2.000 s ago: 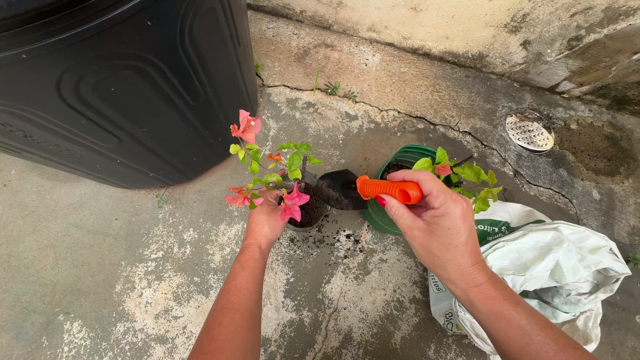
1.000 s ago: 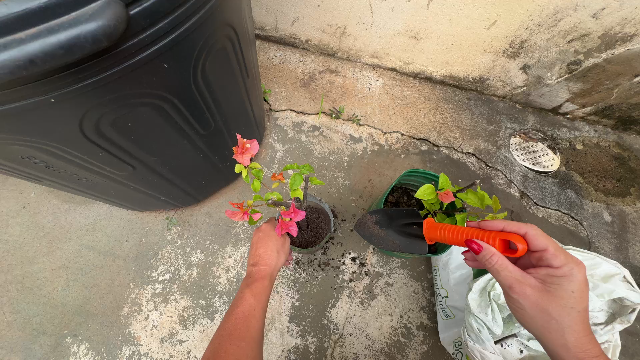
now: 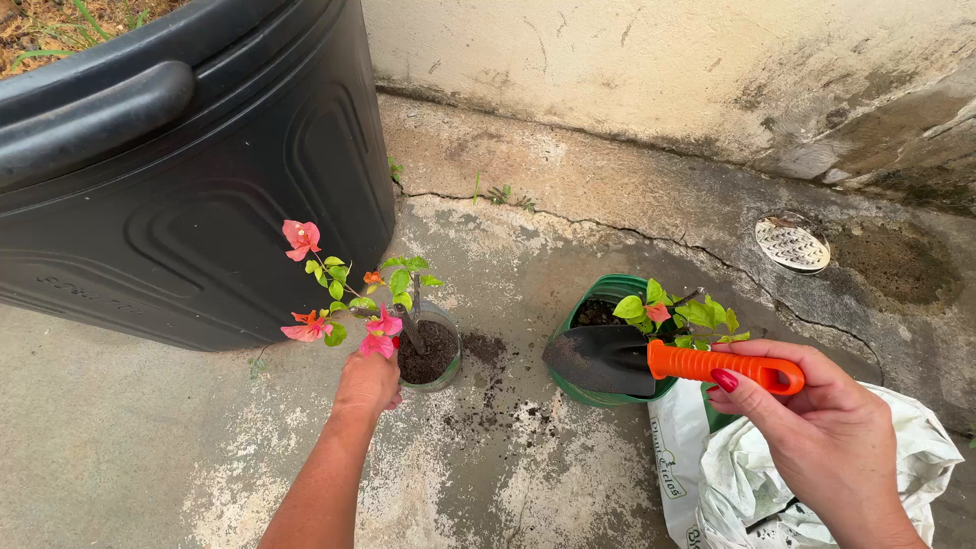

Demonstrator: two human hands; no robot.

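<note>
My right hand [image 3: 808, 427] grips the orange handle of a garden trowel [image 3: 602, 360], whose dark blade lies level over the near part of a green plastic pot [image 3: 587, 393]. A leafy cutting [image 3: 682, 311] with one small pink bloom stands in that pot. My left hand [image 3: 370, 381] is at the left rim of a clear pot [image 3: 454, 366] filled with dark soil, its fingers partly hidden at the woody stem [image 3: 412, 329] of a bougainvillea. Pink bracts [image 3: 379, 329] and green leaves hang above that hand. Whether the fingers hold stem or rim cannot be told.
A large black plastic planter [image 3: 252, 175] stands at the left. Spilled soil [image 3: 488, 351] lies between the pots on cracked concrete. At the lower right is a crumpled white bag [image 3: 907, 457] bearing writing. A round drain cover [image 3: 791, 242] lies near the stained wall [image 3: 648, 69].
The trowel has moved right, from beside the clear pot to over the green pot, and its blade now points left. My left hand stays at the clear pot. The view has shifted somewhat.
</note>
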